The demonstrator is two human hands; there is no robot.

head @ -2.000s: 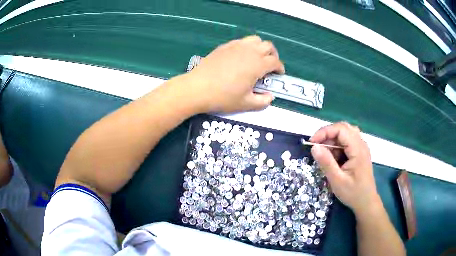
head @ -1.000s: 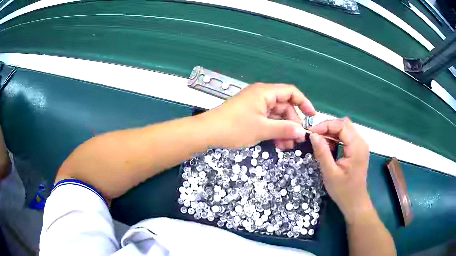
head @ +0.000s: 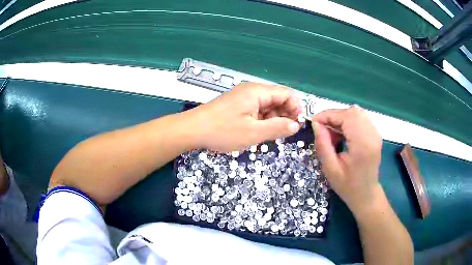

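A grey strip housing (head: 209, 76) lies slantwise on the white rail and belt edge beyond the black tray (head: 310, 236). My left hand (head: 253, 114) covers its middle. Its thumb and fingertips are close to a small pale disc (head: 302, 119) near the strip's right end; whether they pinch it is unclear. My right hand (head: 352, 150) is closed on a thin pale stick (head: 331, 127), whose tip is beside that disc. Many loose clear discs (head: 248, 191) fill the tray below both hands.
A reddish-brown block (head: 415, 181) lies on the dark green worktop (head: 67, 111), right of the tray. The green conveyor belt (head: 139, 36) runs beyond the white rail (head: 124, 80). A dark metal arm (head: 450, 39) stands at the far right. Part of another person shows at the left edge.
My left hand has moved from the strip's far side towards the right fingertips and the stick. The strip shows further left. My right hand stays closed on the stick.
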